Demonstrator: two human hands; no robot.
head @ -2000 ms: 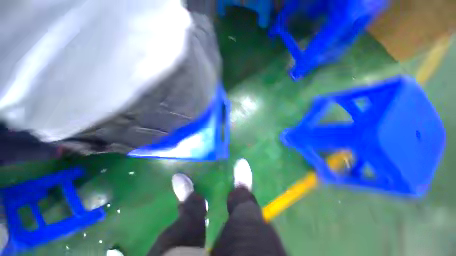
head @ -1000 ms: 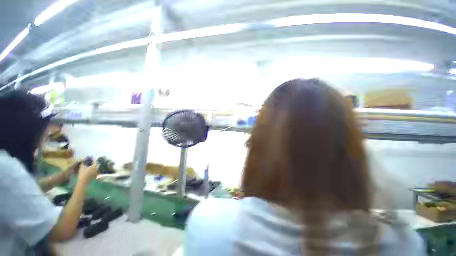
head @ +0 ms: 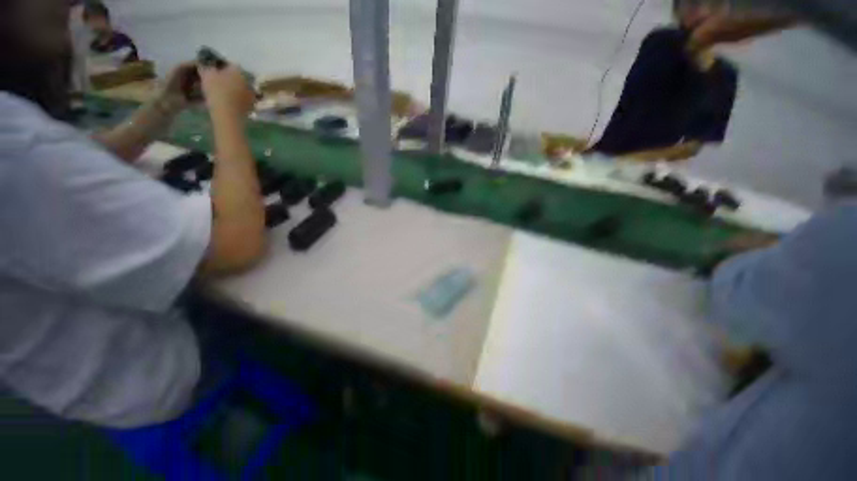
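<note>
Neither of my hands can be made out. Nearest in front of me is a white-topped bench [head: 376,272]. A pale teal oblong cloth or sponge [head: 446,292] lies on it near the middle. Several black devices [head: 312,228] lie at the bench's left, beside a seated person's arm. A green conveyor belt [head: 564,211] runs behind the bench and carries a few dark pieces. The picture is blurred.
A person in a pale shirt [head: 85,254] at left holds a small dark thing. Another person's blue-grey sleeve [head: 789,301] is at right. A person in dark clothes [head: 667,89] is across the belt. A metal post [head: 372,103] stands by the bench. A blue stool [head: 268,395] is at lower left.
The view has turned from the floor, then up to people's backs, and now down onto the bench. The bench top, belt and teal piece have come into view.
</note>
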